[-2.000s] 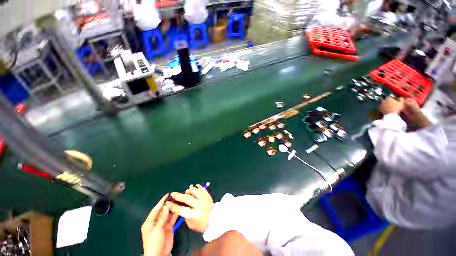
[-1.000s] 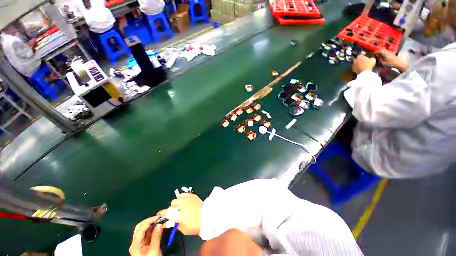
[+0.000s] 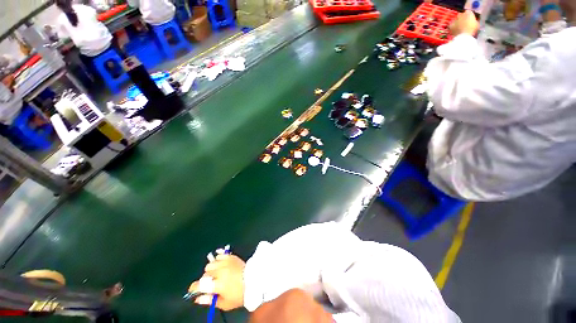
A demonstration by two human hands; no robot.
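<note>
My right hand is low in the picture, left of centre, at the end of a white sleeve. White covers show on its fingertips. It is closed around a blue pen-like tool, whose lower end points down between the fingers. A small dark, shiny part shows at the fingertips, too blurred to name. My left hand is out of the picture. Beyond, copper-coloured blocks lie in rows on the green belt, beside a cluster of black-and-white modules.
A white cable with a round head runs to the belt's near edge. A metal post stands at lower left. A person in a white smock works at right by red trays. A blue stool stands below. A white machine is across.
My left hand has gone out at the bottom. The view has swung so that the belt items sit further left and up. My right hand still holds the blue tool, now lower in the picture.
</note>
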